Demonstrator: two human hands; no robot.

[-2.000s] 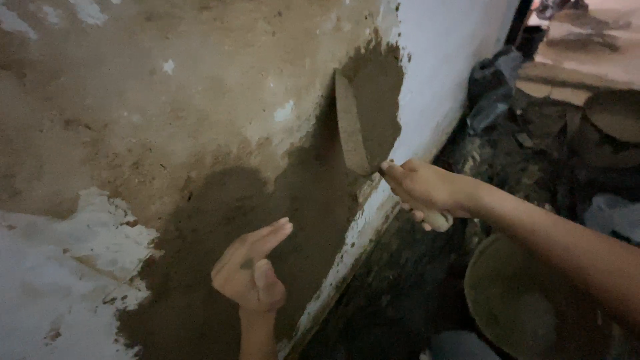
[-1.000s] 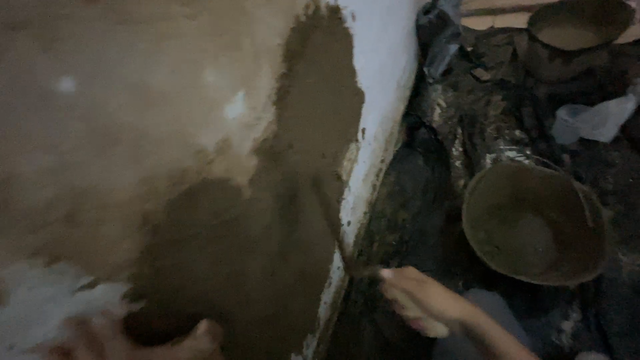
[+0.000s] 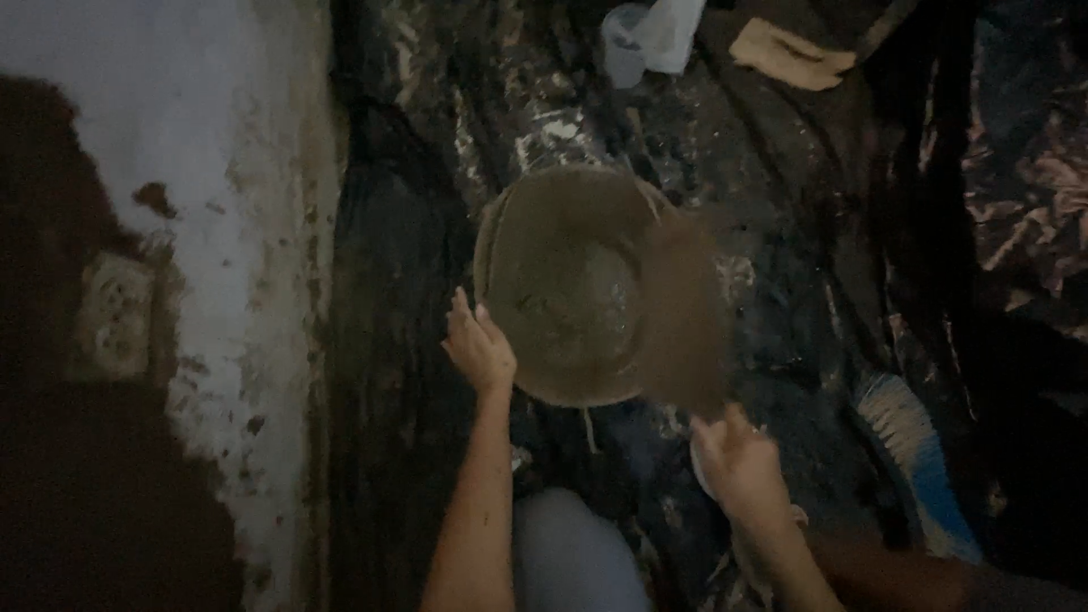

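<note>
My right hand (image 3: pixel 739 459) is closed around the handle of a trowel (image 3: pixel 687 314), whose broad blade is blurred and overlaps the right rim of a bucket (image 3: pixel 501 246). Grey-brown wet material lies inside the bucket. At the bucket's lower left rim is my left hand (image 3: pixel 480 344), fingers extended and holding nothing; whether it touches the rim is hard to tell. On the left stands the wall (image 3: pixel 246 170), with dark mortar patches (image 3: pixel 51 255) beside its pale paint.
Crumpled dark plastic sheeting (image 3: pixel 399 340) covers the floor. A blue brush with pale bristles (image 3: pixel 918 467) lies at the right. Beyond the bucket are a translucent plastic container (image 3: pixel 625 47) and a yellowish block-like piece (image 3: pixel 790 55). An electrical box (image 3: pixel 117 316) sits in the wall.
The view has swung from the wall to the bucket. My right hand has moved the trowel from the wall to the bucket's right rim. My left hand has left the wall for the bucket's left side.
</note>
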